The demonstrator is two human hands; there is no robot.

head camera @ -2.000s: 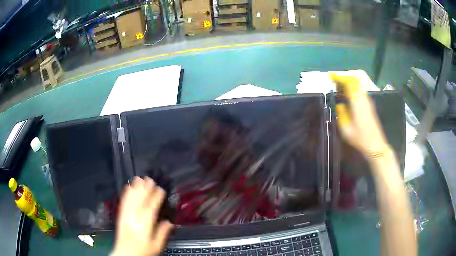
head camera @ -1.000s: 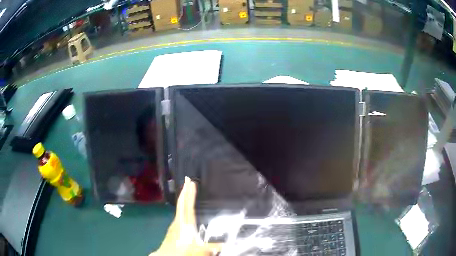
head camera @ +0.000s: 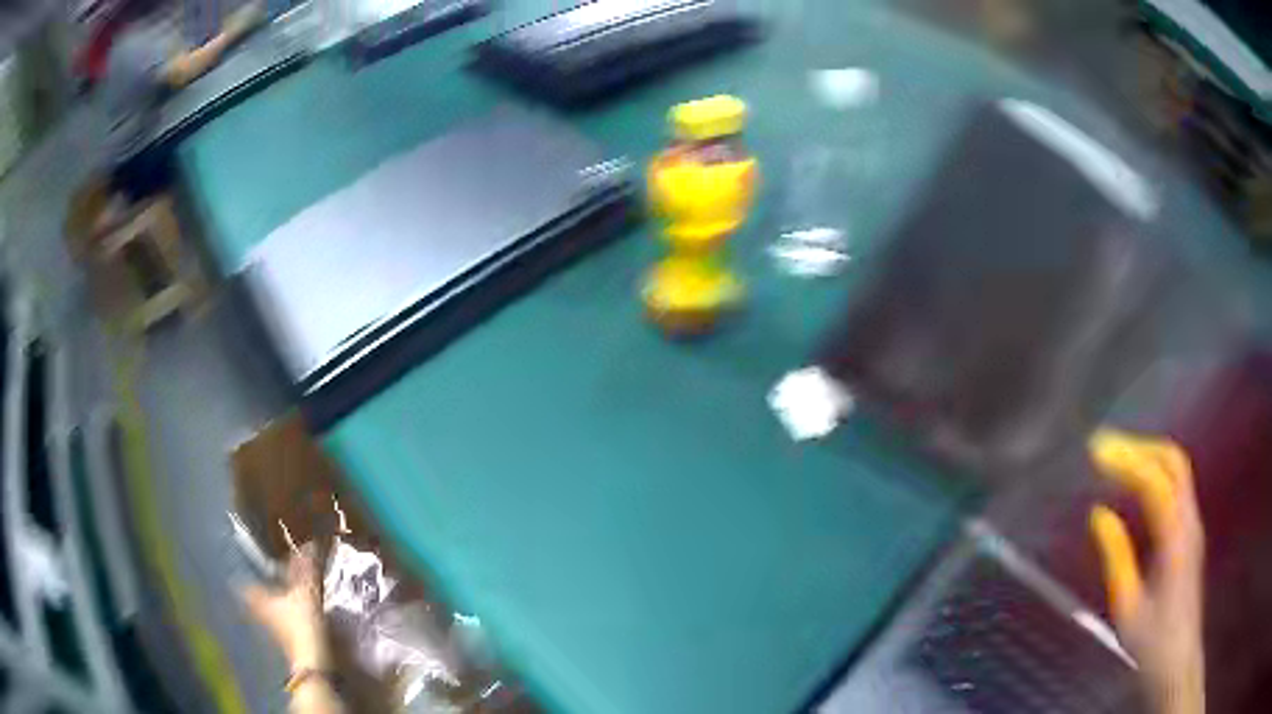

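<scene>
The laptop's keyboard deck [head camera: 1004,649] is at the lower right, blurred. The side screen [head camera: 997,265] stands open beside it. My right hand [head camera: 1158,537], with yellow finger cots, is over the main screen area; its fingers are apart and hold nothing that I can see. My left hand [head camera: 289,614] is low at the left, over an open brown carton [head camera: 272,481] below the bench edge. Crumpled clear plastic film [head camera: 370,593] lies close by its fingers. Blur hides whether the hand still grips any of it.
A yellow-labelled bottle [head camera: 698,216] stands on the green mat [head camera: 600,516], near a clear bottle with a white cap [head camera: 844,87]. A white wipe [head camera: 809,403] lies by the side screen. A closed grey unit [head camera: 419,244] and dark stacked units [head camera: 614,49] lie beyond. A person [head camera: 154,70] is at the upper left.
The view has swung left. My left hand has moved from the film over the keyboard to the carton, where crumpled film now shows. My right hand has come back into view.
</scene>
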